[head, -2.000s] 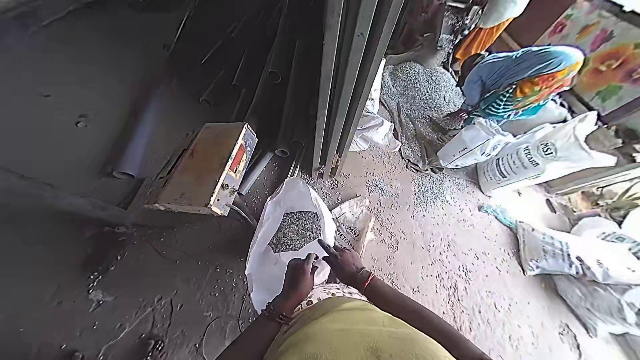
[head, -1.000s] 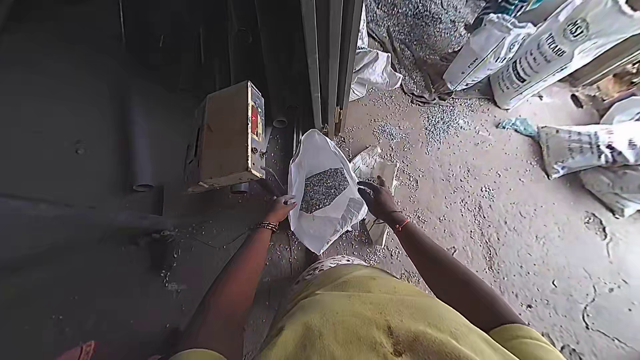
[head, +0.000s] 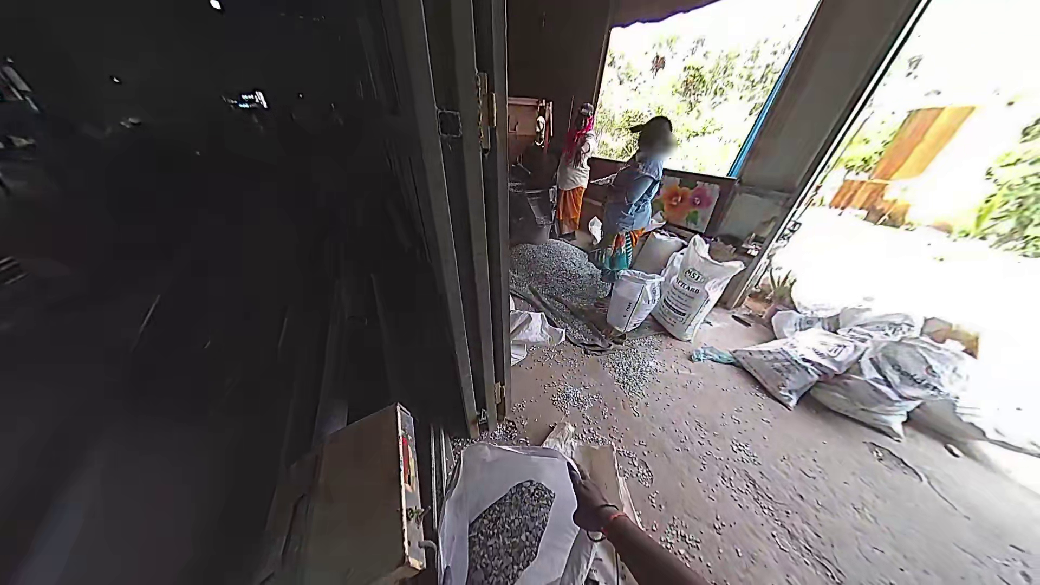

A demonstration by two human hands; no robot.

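Note:
A white woven sack (head: pixel 508 455) stands with its mouth spread at the bottom middle of the head view, holding grey chips (head: pixel 512 524) that look like gravel or cashew-sized pieces. My right hand (head: pixel 595 500), with a red thread at the wrist, grips the right side of the sack's rim. My left hand is outside the frame. Against the sack's right side lies a second pale sack (head: pixel 605 463), flattened.
A metal box (head: pixel 357 496) stands left of the sack, beside folded metal door panels (head: pixel 479 244). Beyond are a heap of chips (head: pixel 552 268), two people, upright filled sacks (head: pixel 691 292) and more sacks (head: pixel 877 366) lying at right. Chips are scattered over the floor.
The view has swung upward, bringing the doorway and both people's upper bodies in. One person, bent over the heap two seconds ago, stands upright. My left hand has left the view.

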